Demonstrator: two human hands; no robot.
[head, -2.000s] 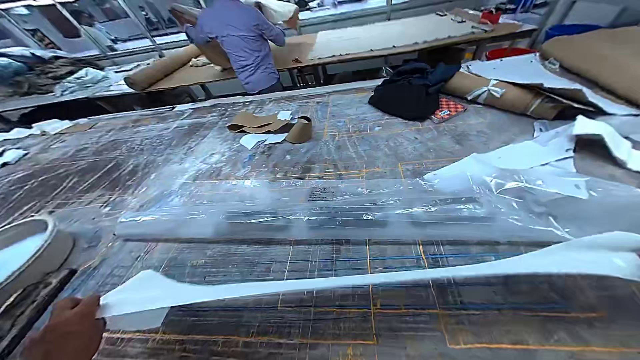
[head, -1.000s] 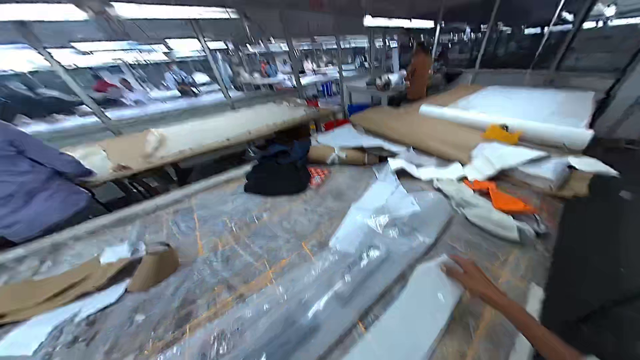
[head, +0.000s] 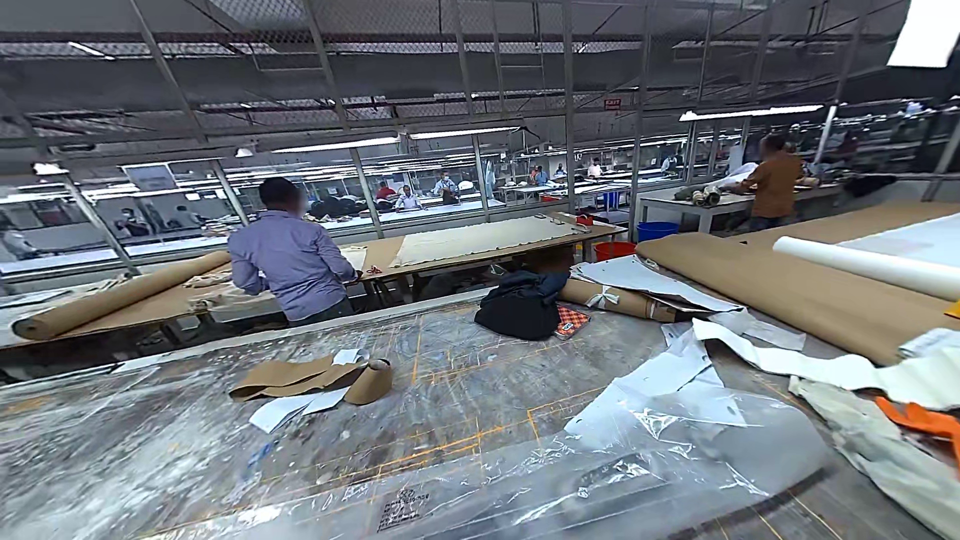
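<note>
Neither of my hands is in view, so what they hold cannot be told. A long clear plastic sheet [head: 600, 472] bearing printed writing lies across the near part of the large worktable [head: 315, 465]. White paper pieces [head: 660, 382] lie partly beneath its right half. On the left of the table is a curled strip of brown paper [head: 300, 377], with white paper scraps [head: 289, 409] against it. A dark cloth bundle [head: 517, 306] rests at the far edge beside a red checked item [head: 571, 321].
Behind the bundle lies a tied brown paper roll [head: 619, 298]. Brown paper [head: 765, 289], a white roll [head: 870, 264], pale fabric [head: 885, 457] and orange fabric [head: 922, 424] occupy the right side. A person in a purple shirt [head: 289, 259] stands at another table beyond; another person [head: 776, 184] stands farther right.
The hand seen at the right a second ago, on a white sheet, has left the view. The long white strip held two seconds ago is no longer visible. The view has swung.
</note>
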